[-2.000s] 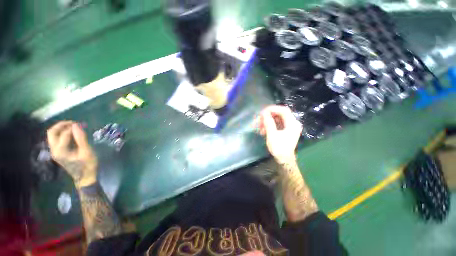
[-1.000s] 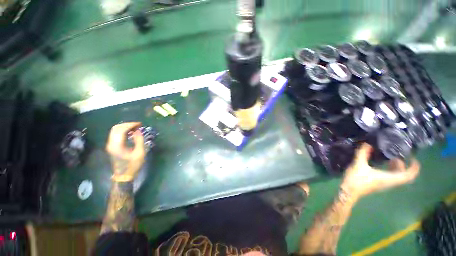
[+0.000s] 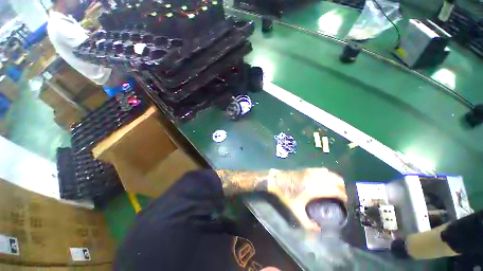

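My left hand (image 3: 312, 193) reaches in from the lower left and is closed around a dark cylindrical unit (image 3: 327, 213). The unit's round grey end faces up; its lower part is hidden or blurred. The electric screwdriver (image 3: 431, 242) lies across the lower right edge, its cream grip and black nose beside the screw feeder (image 3: 389, 216). No hand shows on the visible part of the screwdriver. My right hand is out of the picture.
Pale battery cells (image 3: 321, 142), a small circuit board cluster (image 3: 286, 144), a white disc (image 3: 219, 135) and a ring-faced part (image 3: 241, 106) lie on the mat. Black trays (image 3: 196, 69) are stacked behind. An open carton (image 3: 143, 153) stands left; a person's white sleeve (image 3: 69, 45) shows upper left.
The view has swung left, bringing the tray stack and carton in. My left hand, empty-looking before, now holds the unit nearer the feeder. My right hand has left the picture.
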